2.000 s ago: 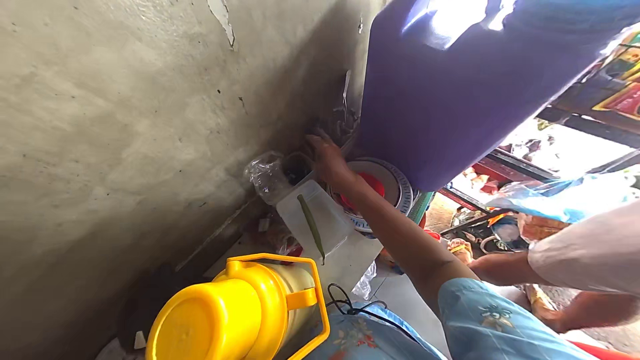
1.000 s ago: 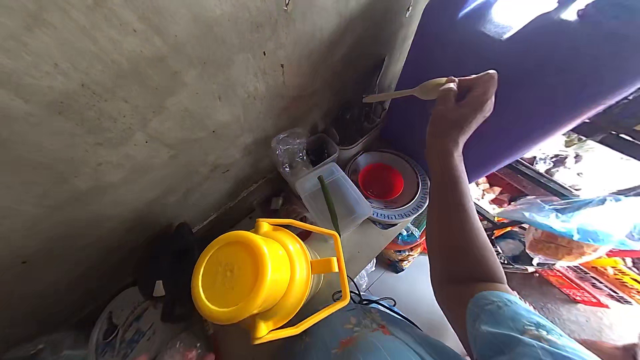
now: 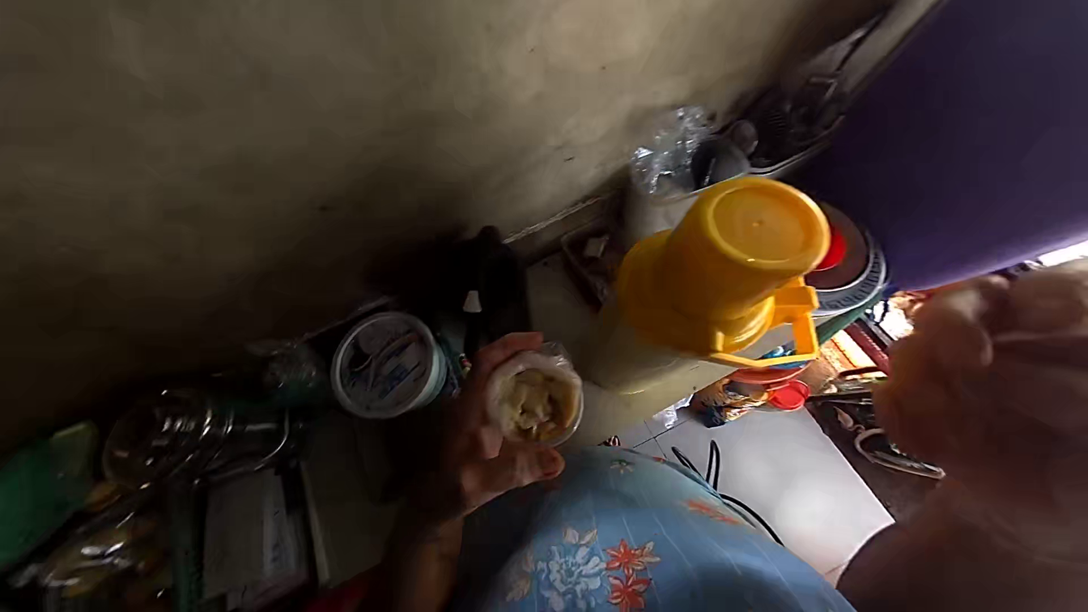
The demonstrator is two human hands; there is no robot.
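Observation:
My left hand, low in the middle of the view, is closed around a small clear plastic cup with pale yellowish pieces of food in it. At the far right edge my right hand shows large, near the camera and blurred; whether it holds anything cannot be told. Between the hands, farther right of the cup, stands a vacuum flask with a yellow plastic cap and handle.
A round white tub and a glass jar stand at the left. Crumpled clear plastic lies by the wall. A round dial scale with a red dish is beside a purple surface.
The left hand with the cup has come into view. The right hand, which held a pale spoon one second ago, is now close at the right edge. The view has swung left.

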